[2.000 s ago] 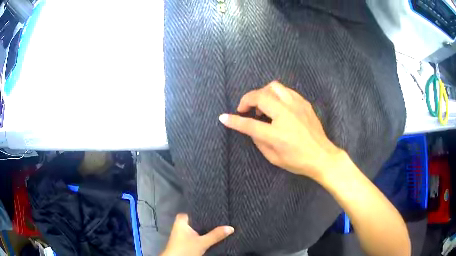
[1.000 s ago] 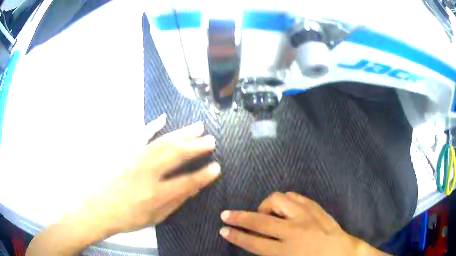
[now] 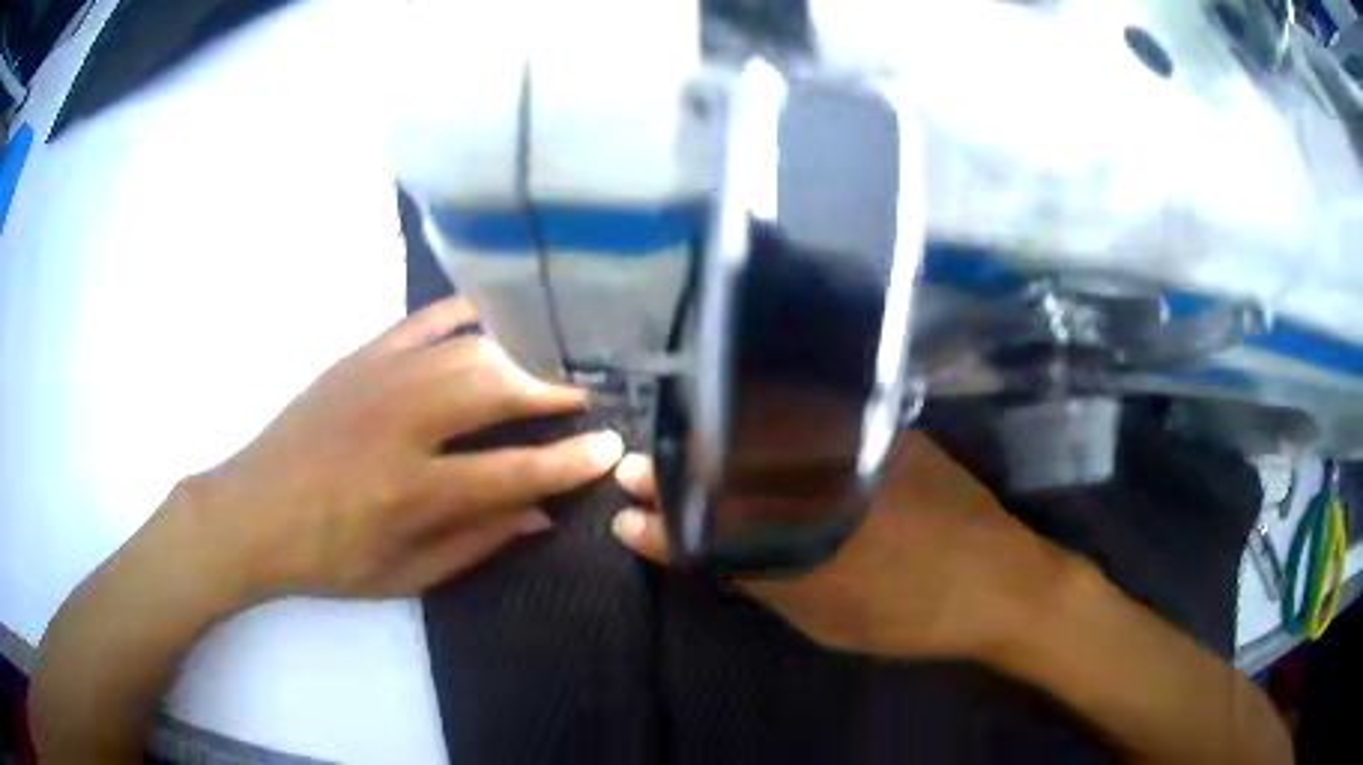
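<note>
The dark herringbone fabric panel [image 3: 553, 643] lies on the white table under the sewing machine head [image 3: 598, 284], its seam running toward the needle area. My left hand [image 3: 389, 463] lies on the panel's left part, fingers apart, fingertips close to the needle area. My right hand [image 3: 897, 561] lies on the panel right of the seam, partly hidden behind the shiny machine part [image 3: 807, 329]. Its visible fingertips nearly meet those of my left hand at the seam. Both hands rest on the cloth without a visible grip. The presser foot is too blurred to tell.
Scissors with green and yellow handle loops [image 3: 1317, 568] lie at the right edge of the white table [image 3: 195, 344]. A grey-white round cap [image 3: 1058, 441] hangs from the machine head. A dark shape lies at the upper left.
The view has moved closer to the machine head, which looks larger. Both hands have moved up the panel to the needle area, and their fingertips have come closer together.
</note>
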